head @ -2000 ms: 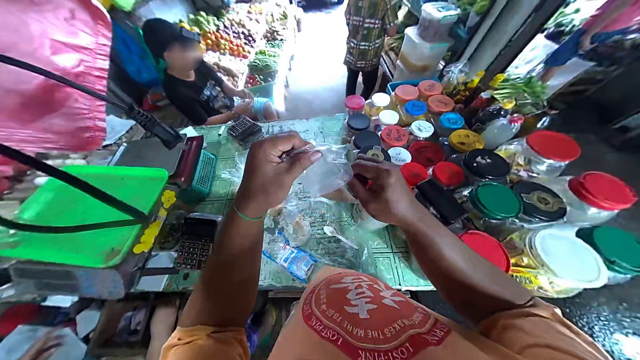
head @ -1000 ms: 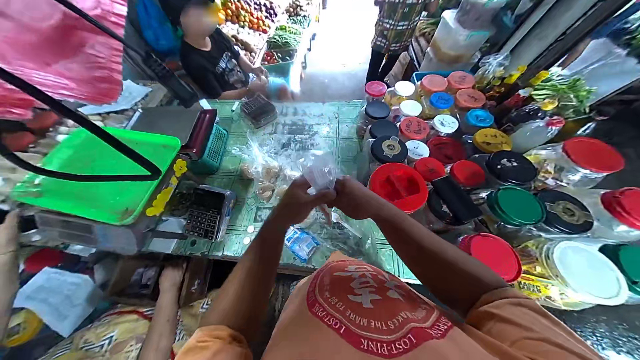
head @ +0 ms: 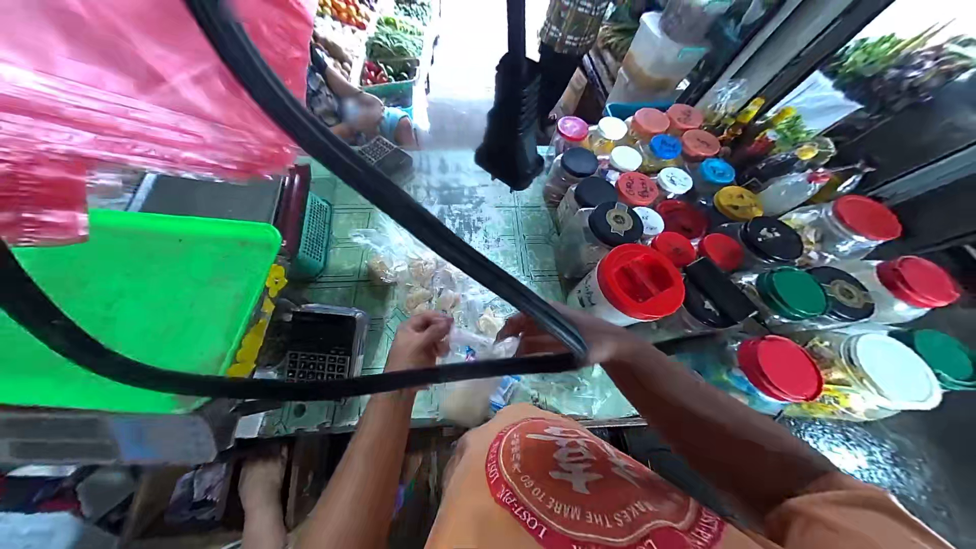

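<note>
My left hand (head: 421,341) pinches the edge of a clear plastic bag (head: 479,345) above the green tabletop. On the bag's other side is my right hand (head: 534,335), partly covered by a black cable, so its grip is unclear. Just beyond my hands, several small clear bags with pale contents (head: 427,286) lie on the table. Below the held bag, near the table's front edge, a blue-and-clear plastic packet (head: 505,390) shows in part.
Many lidded jars (head: 639,282) crowd the right side. A green tray (head: 137,305), a calculator (head: 324,347) and a teal basket (head: 313,232) stand left. A black cable (head: 427,221) hangs across the view. Other people are at the far side and at lower left.
The view has shifted, and the black cable now crosses before my hands. Both hands remain at the plastic bag. The red-topped container, absent two seconds ago, still stands beside the jars.
</note>
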